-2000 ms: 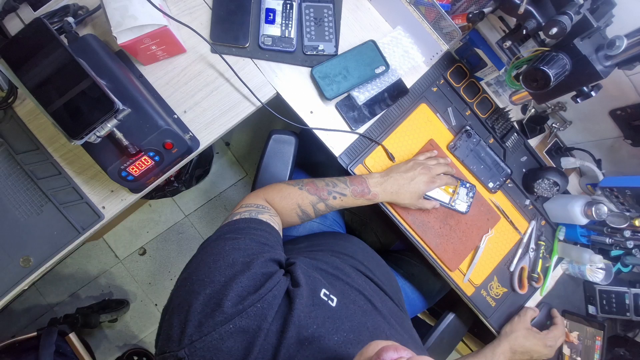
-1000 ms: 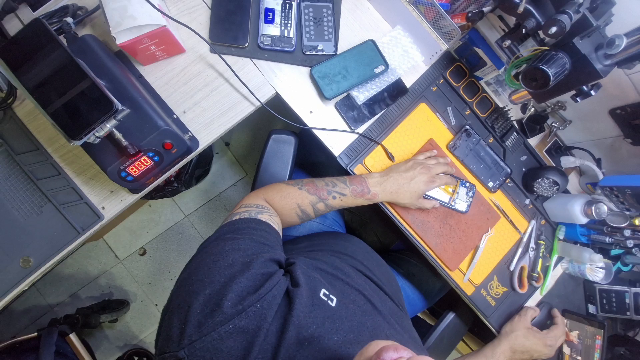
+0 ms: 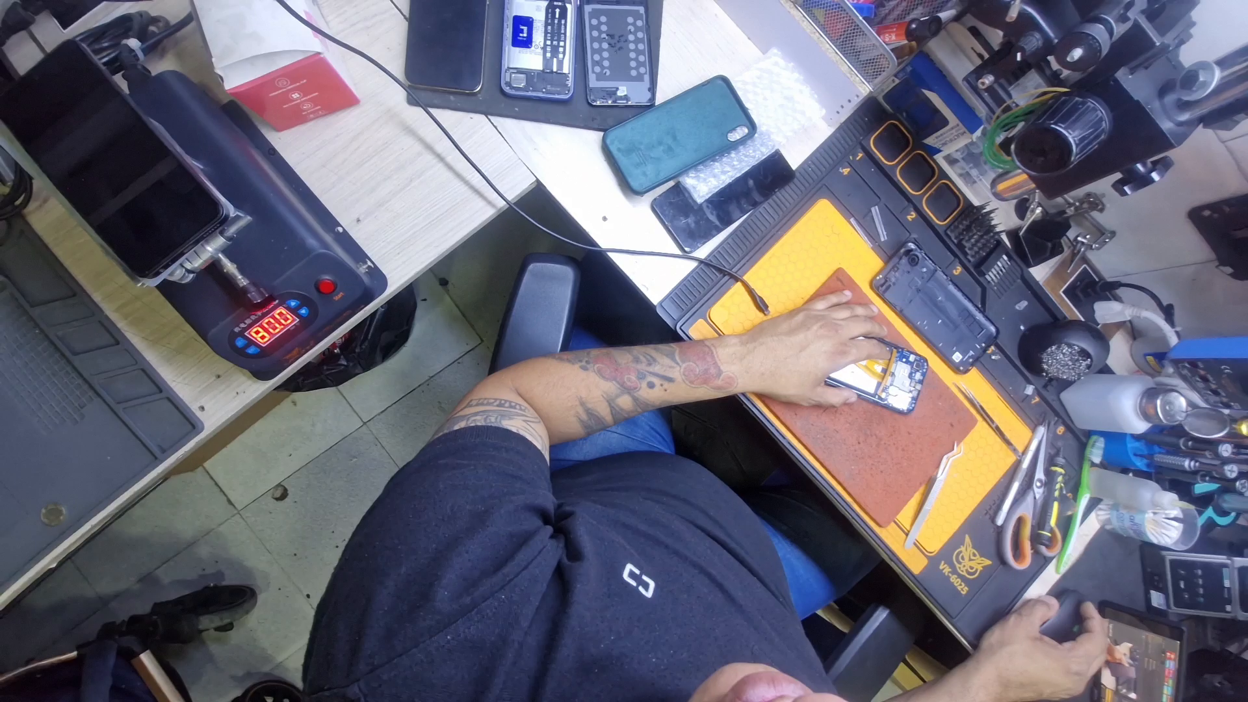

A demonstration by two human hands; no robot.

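My left hand point(image 3: 819, 351), at the end of a tattooed forearm, grips an opened smartphone point(image 3: 902, 380) with its inner parts bare. The palm hides part of the phone, over a reddish-brown pad point(image 3: 877, 458) on an orange mat point(image 3: 770, 263). Beside them lies a dark phone housing point(image 3: 936, 307). White tweezers point(image 3: 933, 495) lie across the pad's edge, and darker tweezers point(image 3: 990, 419) sit near its right corner. At the lower right, my right hand point(image 3: 1043, 639) is curled around a dark rounded object, seemingly a computer mouse point(image 3: 1065, 614), beside a lit screen point(image 3: 1136, 653).
Scissors point(image 3: 1024, 517), a green brush point(image 3: 1079, 502), a bottle point(image 3: 1111, 402) and a tip cleaner point(image 3: 1063, 351) line the right side. A microscope point(image 3: 1072, 127) stands above. A cable point(image 3: 585, 244) crosses to the mat. A teal phone case point(image 3: 680, 134) and a heating station point(image 3: 263, 244) lie leftward.
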